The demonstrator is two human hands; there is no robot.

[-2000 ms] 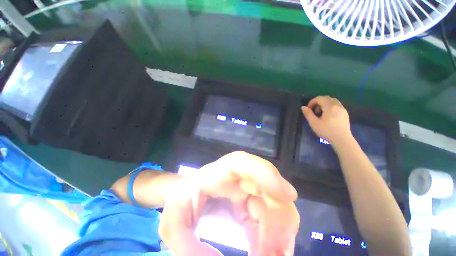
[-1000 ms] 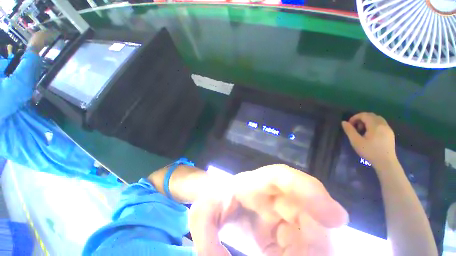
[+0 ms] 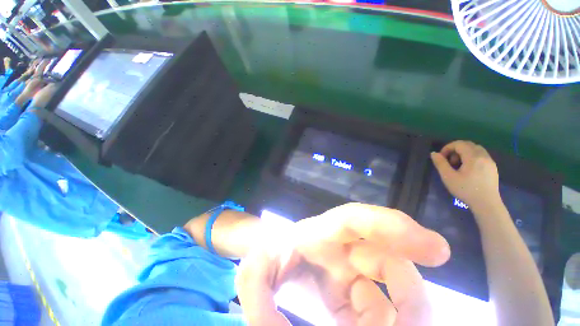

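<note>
A tablet (image 3: 340, 167) showing "K80 Tablet" text lies in a black foam tray (image 3: 294, 129). My right hand (image 3: 469, 175) is curled at the upper left corner of a second dark tablet (image 3: 523, 219) with partly covered text; whether its fingertips grip anything is hidden. My left hand (image 3: 346, 264), large and overexposed, has its palm showing and fingers loosely curled apart, with nothing seen in it. It covers part of a bright white area (image 3: 461, 302) nearest me. A blue band circles the left wrist.
A tall stack of black foam trays (image 3: 184, 121) stands left, with a lit tablet (image 3: 108, 89) on top. A white fan (image 3: 524, 41) is at the upper right, with a blue cable (image 3: 531, 118) below. People's blue sleeves (image 3: 44, 184) show at far left. A pale strip (image 3: 267, 105) crosses the bench.
The view has swung left, so the stack and workers show more and the white roll has nearly left the picture. My left hand's fingers have opened more; my right hand stays at the same tablet corner.
</note>
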